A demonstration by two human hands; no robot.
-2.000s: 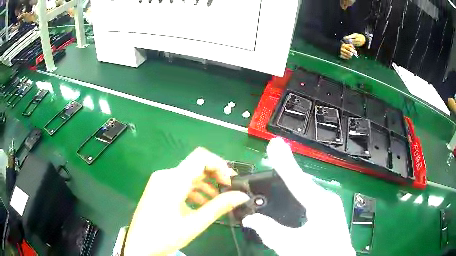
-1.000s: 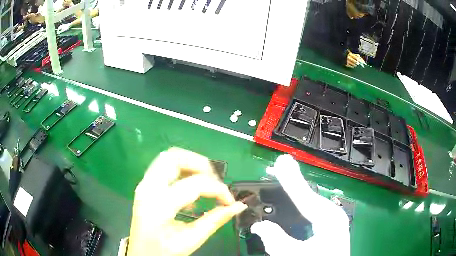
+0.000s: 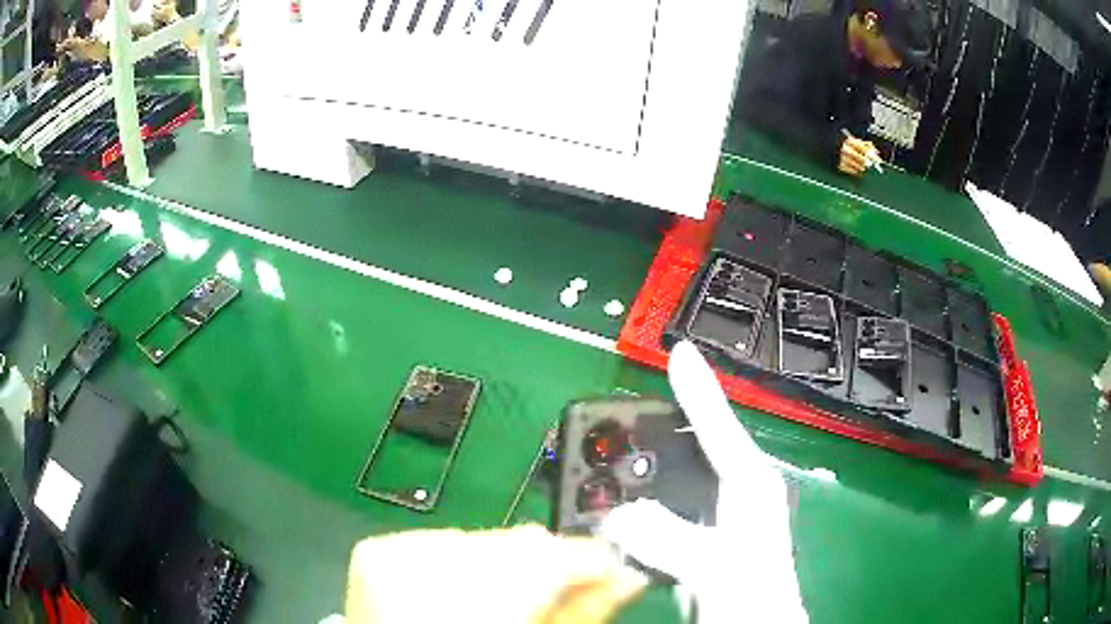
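A dark phone housing (image 3: 682, 445) is held up near the lower middle, its camera end to the left with two large round openings, reddish inside, and a smaller bright ring beside them. My right hand (image 3: 743, 512), in a white glove, grips it, thumb on the face and a finger along the far edge. My left hand (image 3: 487, 579), bare and blurred, is low in front of the housing, cut off by the bottom edge; its fingertips are unclear. Another housing (image 3: 420, 435) lies flat on the green belt (image 3: 305, 427); one more is partly hidden behind the held one.
A black blister tray (image 3: 841, 262) with three housings sits on a red crate (image 3: 658, 293) at right. Small white discs (image 3: 569, 296) lie near the white machine (image 3: 487, 98). More housings line the belt at left and right. A black box (image 3: 116, 488) stands left. A person (image 3: 871, 110) sits opposite.
My left hand has moved down from the camera area, uncovering the reddish openings and the housing on the belt. The held housing is turned more toward the camera. Belt housings at left have shifted further left.
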